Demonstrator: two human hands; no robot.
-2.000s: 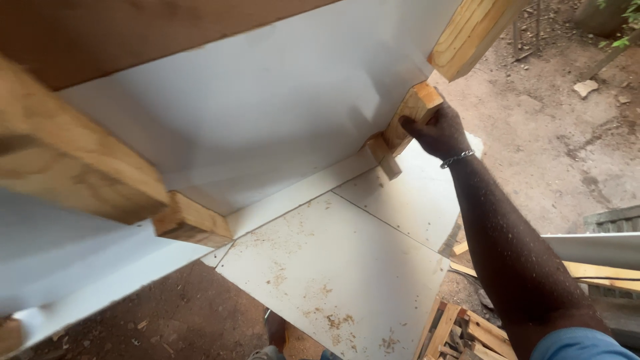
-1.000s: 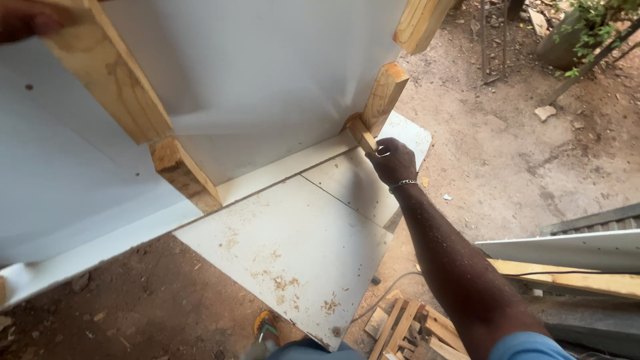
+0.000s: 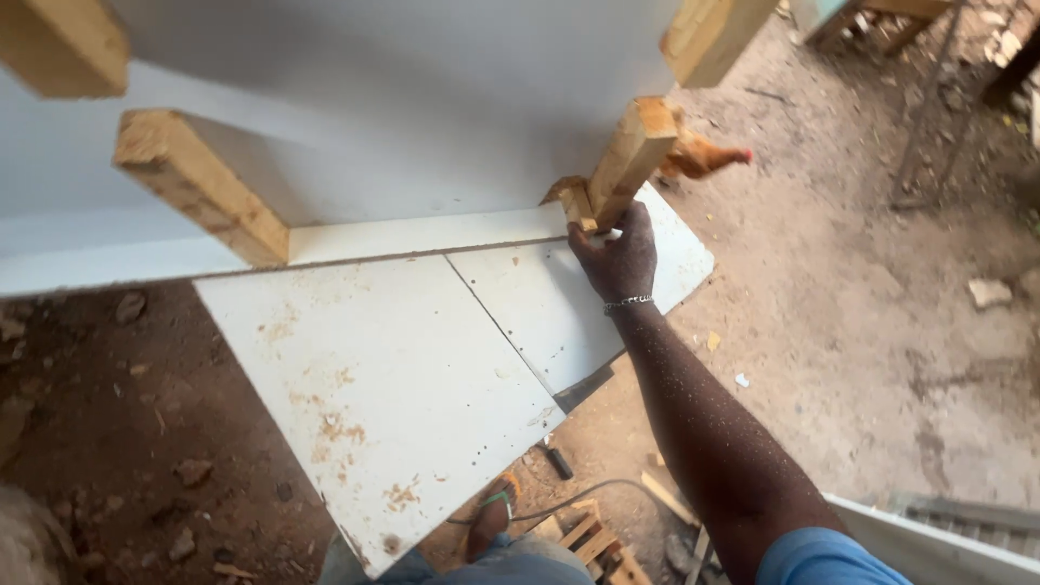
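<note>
My right hand [image 3: 621, 256], with a chain bracelet at the wrist, is at the lower end of a wooden post [image 3: 634, 158]. Its thumb and fingers close around a small wood block [image 3: 578, 205] and the post's foot, where the post meets the white ledge [image 3: 422, 236]. Behind them rises a large white panel [image 3: 390, 106]. Another wooden post [image 3: 203, 187] stands on the ledge to the left. Below the ledge lies a white board [image 3: 390, 366] with a seam, small holes and brown stains. My left hand is out of view.
More timber pieces [image 3: 719, 36] jut in at the top. A brown chicken [image 3: 699, 154] is on the dirt ground beyond the post. Wood offcuts [image 3: 601, 544], a cable [image 3: 593, 487] and a dark tool handle [image 3: 559, 463] lie near my foot [image 3: 491, 516]. A long white panel [image 3: 934, 540] is at lower right.
My right hand was higher on the wooden pieces two seconds ago and is now at the post's foot. Fingers at the top left one second ago are out of view. The chicken has appeared.
</note>
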